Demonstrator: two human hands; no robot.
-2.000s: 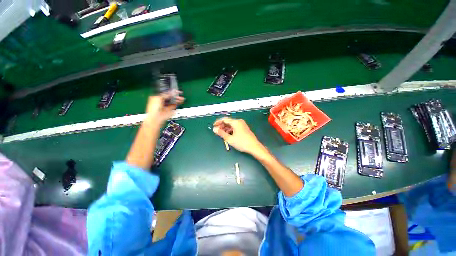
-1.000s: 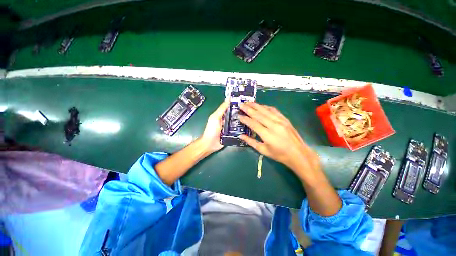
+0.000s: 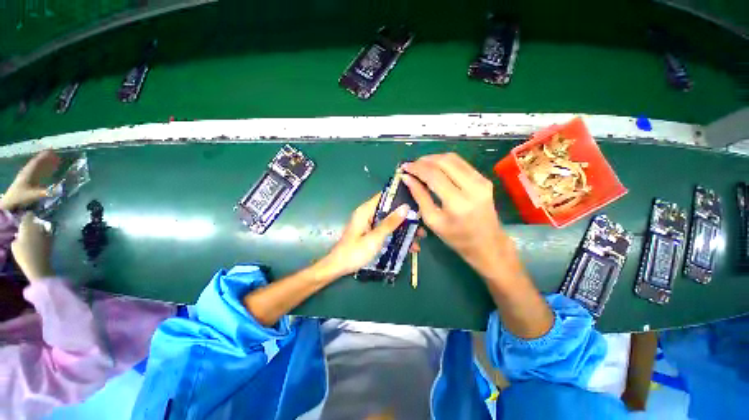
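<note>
My left hand (image 3: pixel 365 238) holds a phone body (image 3: pixel 392 246) tilted above the bench in front of me, its thumb on the face. My right hand (image 3: pixel 456 197) is at the body's upper end, thumb and fingertips pinched at the top of a narrow tan strip (image 3: pixel 394 190) that lies along the upper part. The right fingers partly hide the top end. Another tan strip (image 3: pixel 415 270) shows just below the body, right of its lower end.
A red box (image 3: pixel 606 175) of curled tan strips stands at right. Waiting phones (image 3: pixel 595 267) lie right of it; one phone (image 3: pixel 275 189) lies at left. A neighbour's hands (image 3: pixel 33 213) and small black parts (image 3: pixel 94 231) are at far left. More phones (image 3: pixel 376 62) lie behind the white edge.
The phone body is now tilted in my left hand, and my right hand has moved to its upper end and pinches a strip. The neighbour's hands have appeared at far left.
</note>
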